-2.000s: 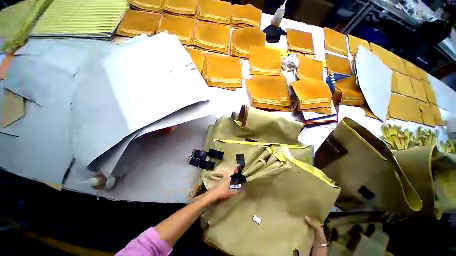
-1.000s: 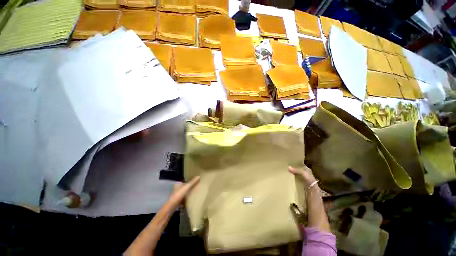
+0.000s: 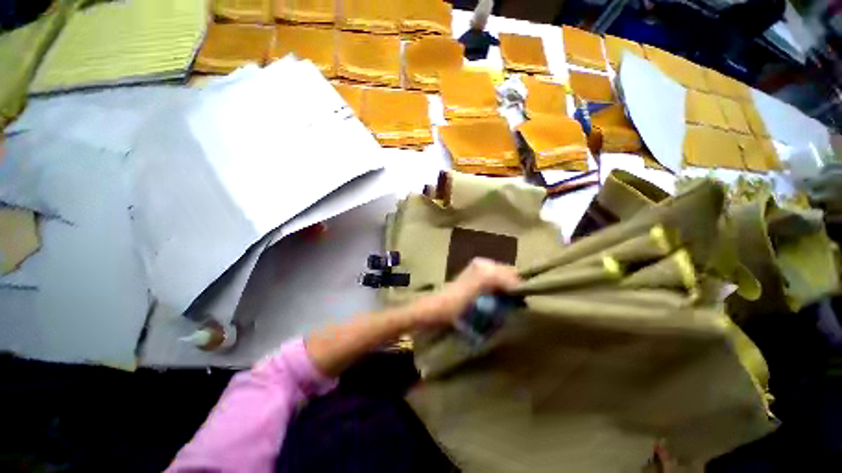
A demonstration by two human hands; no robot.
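Note:
A large tan-beige bag panel (image 3: pixel 591 369) with yellow edges hangs over the bench's front edge, folded in pleats along its top and blurred. My left hand (image 3: pixel 480 286) is closed on its upper left part, beside a dark, blurred piece. My right hand (image 3: pixel 663 454) shows only as a small bit of fingers at the panel's lower edge; the rest is hidden, so its hold cannot be told. Another tan panel (image 3: pixel 420 231) with a dark brown patch (image 3: pixel 482 253) lies behind my left hand. Small black pieces (image 3: pixel 383 271) lie to its left.
White sheets (image 3: pixel 268 148) with a raised edge lie left. A small bottle (image 3: pixel 214 335) lies near the front edge. Stacks of orange-tan squares (image 3: pixel 480 143) fill the back. More tan panels (image 3: pixel 794 240) lie right. A yellow stack (image 3: pixel 120 46) is at the back left.
The panel held flat in front has swung to the right and tilted, uncovering the panel with the brown patch. My left hand has moved right and up; my right hand is now mostly hidden.

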